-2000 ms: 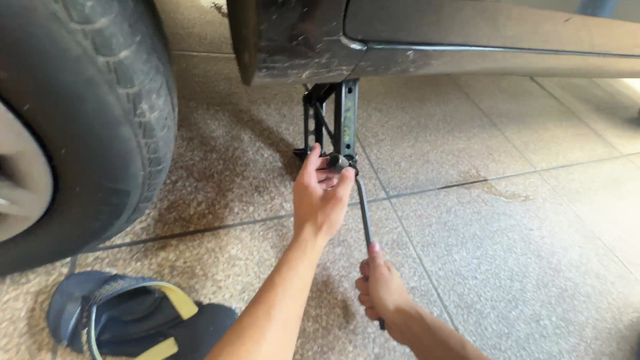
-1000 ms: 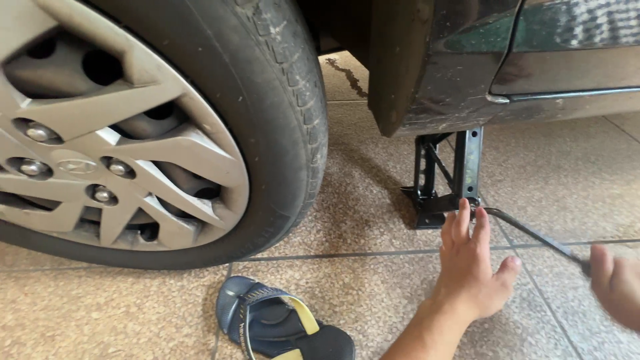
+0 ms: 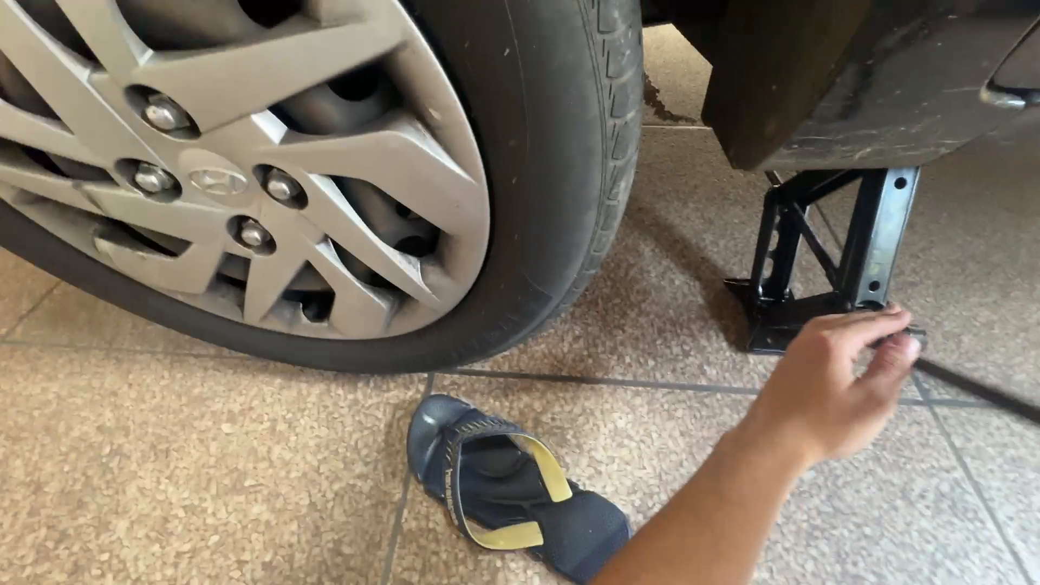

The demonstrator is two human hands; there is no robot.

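A black car jack [image 3: 821, 252] stands on the floor under the car's side sill [image 3: 861, 89], its top against the sill. My left hand [image 3: 849, 382] is at the jack's base on the right, with thumb and fingers closed around the near end of a dark metal crank rod [image 3: 975, 386]. The rod runs from these fingers down to the right and leaves the view at the edge. My right hand is out of view. To the left of the jack, a tire [image 3: 552, 162] with a silver wheel cover [image 3: 341, 179] rests on the floor; several lug nuts show in the cover.
A dark blue flip-flop [image 3: 496, 479] with yellow strap linings lies on the speckled tile floor [image 3: 244, 455], below the tire and left of my left forearm. The car's body overhangs at the upper right.
The view has swung left toward the wheel. My left hand, its fingers spread beside the jack one second ago, has closed on the rod's end. My right hand has left the view.
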